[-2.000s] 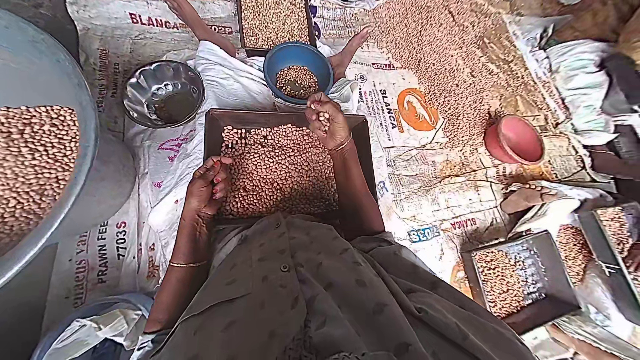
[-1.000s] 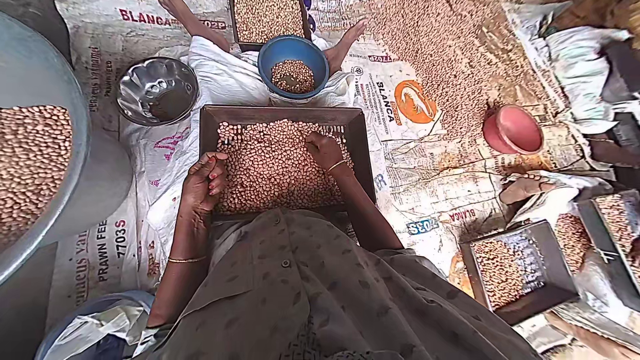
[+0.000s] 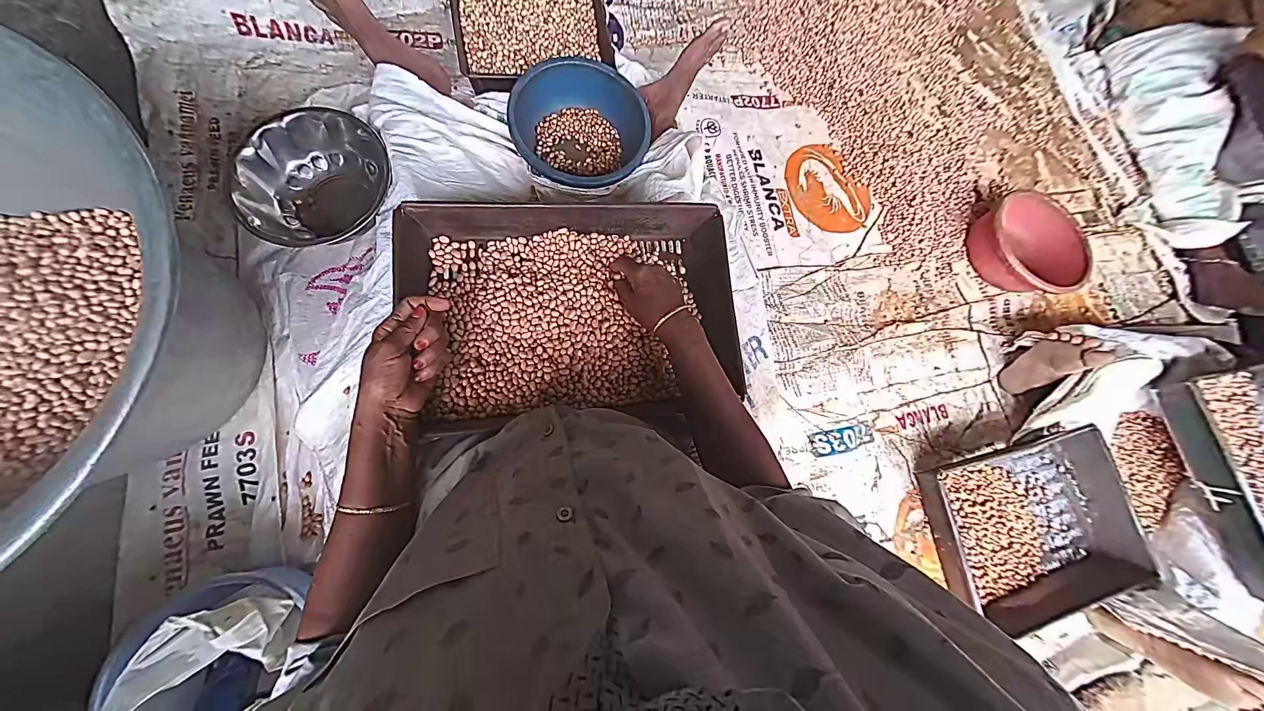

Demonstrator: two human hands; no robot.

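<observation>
A dark rectangular tray with a slotted bottom [image 3: 565, 219] lies before me, holding a spread layer of shelled peanuts [image 3: 553, 326]. At its left wall, my left hand [image 3: 407, 351] is curled with palm turned up; whether it holds anything is hidden by the fingers. Inside the tray at the right, my right hand [image 3: 647, 294] has its fingertips down on the peanuts, and what lies between them cannot be seen. Just beyond the tray's far wall stands a blue plastic bowl [image 3: 632, 104], partly filled with peanuts.
A large metal basin [image 3: 158, 296] of peanuts is at left, near a shiny fluted bowl [image 3: 311, 176]. At right are a pink plastic bowl [image 3: 1032, 242], spread peanuts [image 3: 928, 109] and another tray [image 3: 1096, 583]. A person's bare foot [image 3: 691, 64] is near the blue bowl.
My right hand, raised near the blue bowl with peanuts in it two seconds ago, has come down onto the peanuts in the tray. My left hand has stayed by the tray's left wall.
</observation>
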